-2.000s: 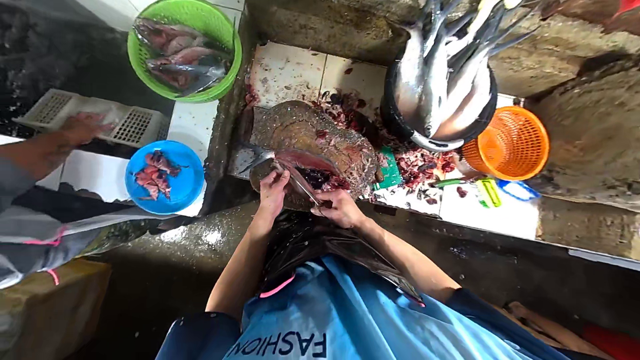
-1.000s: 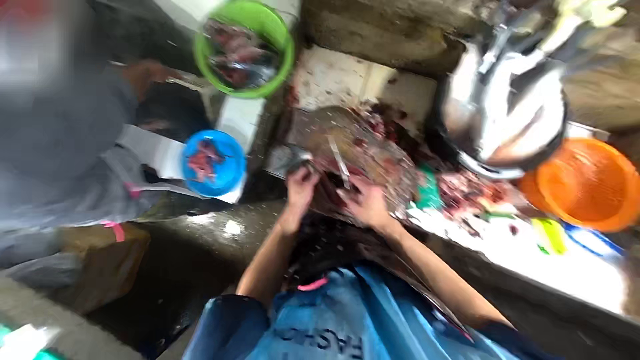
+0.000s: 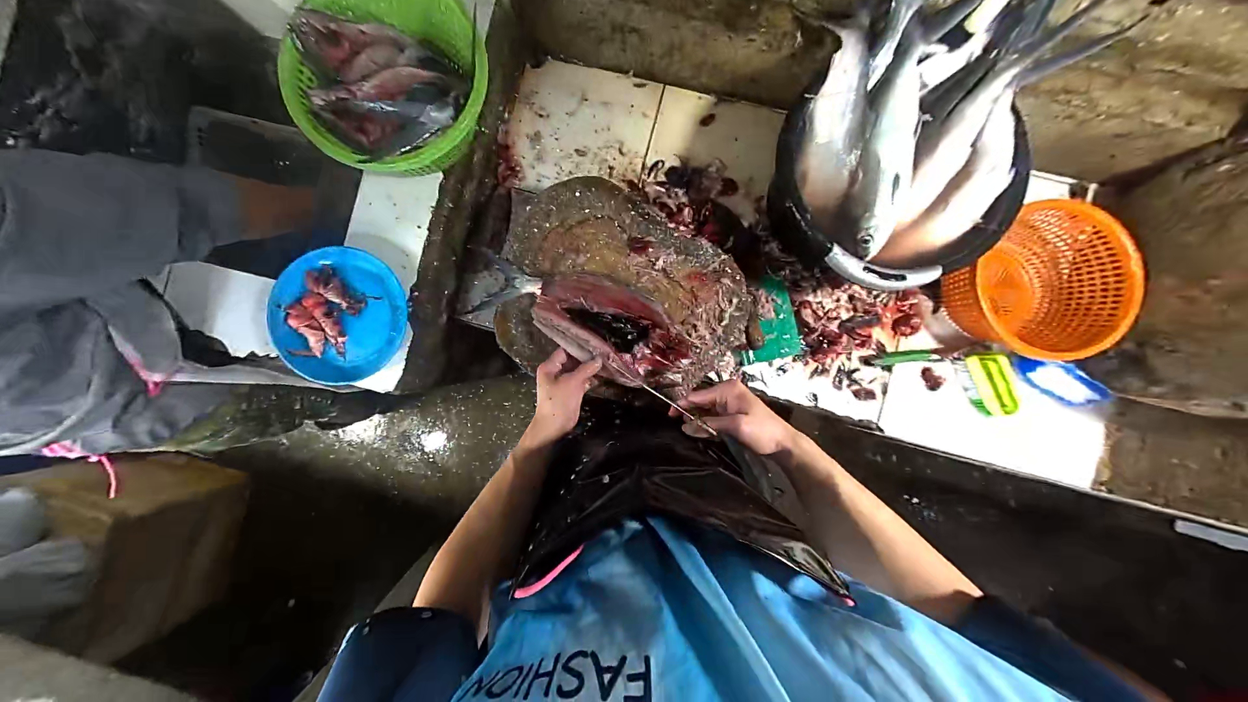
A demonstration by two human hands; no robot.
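On a round wooden chopping block (image 3: 585, 224) lies a fish (image 3: 585, 322), slit wide along its belly, its dark cavity showing and its tail to the left. My left hand (image 3: 564, 390) grips the near edge of the fish's flesh. My right hand (image 3: 736, 414) is shut on a thin knife (image 3: 668, 402), whose blade points left toward the fish's near edge. Beyond the block, dark red fish guts (image 3: 702, 200) are heaped on the tiles, and more scraps (image 3: 848, 317) lie to its right.
A black tub (image 3: 1004, 214) of whole fish and an orange basket (image 3: 1053, 283) stand right. Left are a green basket (image 3: 478, 78) of cut fish and a blue plate (image 3: 380, 346) of red pieces. A person in grey (image 3: 88, 234) works at far left. A green-yellow packet (image 3: 990, 383) lies right.
The knife stood more upright over the fish a second ago; now it is low at the near edge. The fish's belly shows more widely open. The co-worker has moved.
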